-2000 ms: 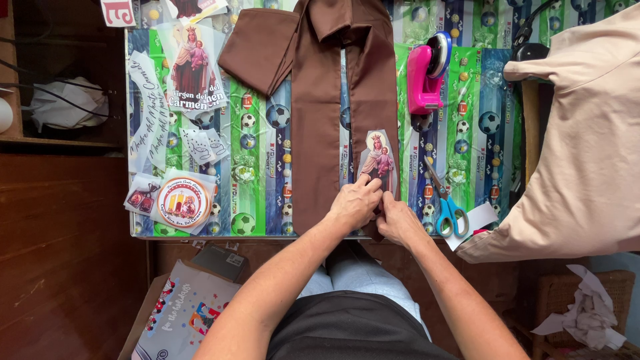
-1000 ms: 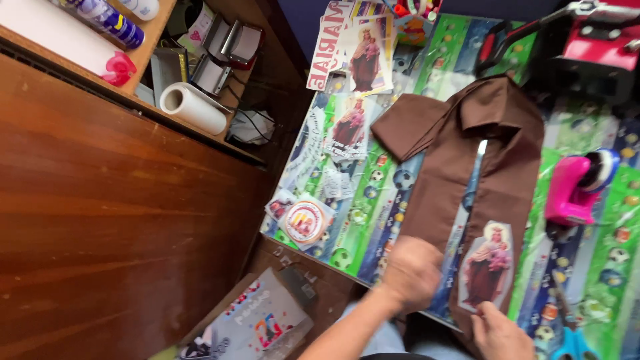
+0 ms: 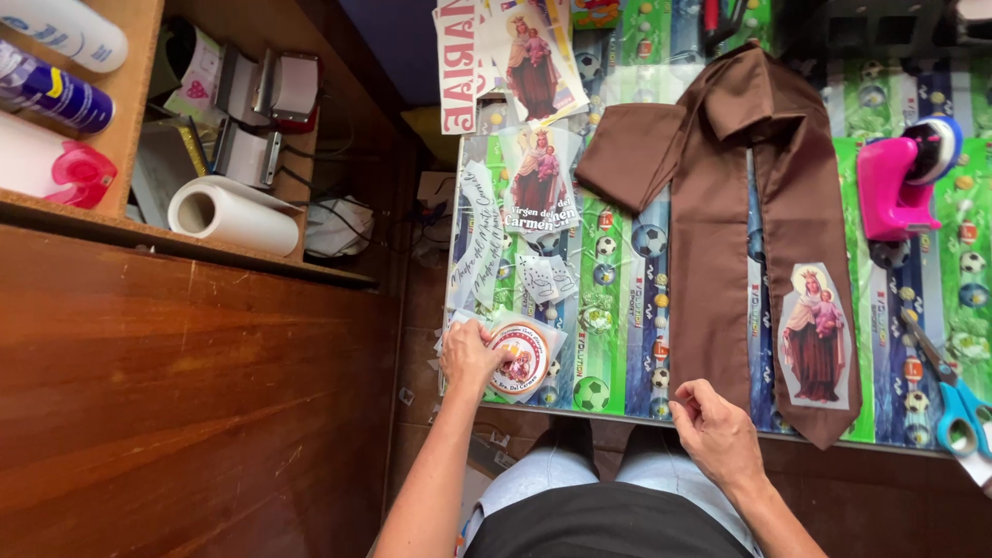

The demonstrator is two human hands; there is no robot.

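Observation:
My left hand rests at the table's left front corner, its fingers touching a round printed transfer on clear film; whether they grip it I cannot tell. My right hand hangs with curled fingers at the front edge, beside the left band of a brown fabric stole, and nothing shows in it. On the stole's right band lies a cut-out printed figure, untouched. Another figure transfer with lettering, script strips and a small film piece lie left of the stole.
A pink tape dispenser and blue-handled scissors are at the right on the patterned table cover. Printed sheets lie at the back left. Left of the table, a wooden shelf holds a white roll and spray cans.
Both hands have left the figure on the right band. My left hand has moved left to the round transfer; my right hand is now near the left band's end. The view has shifted left.

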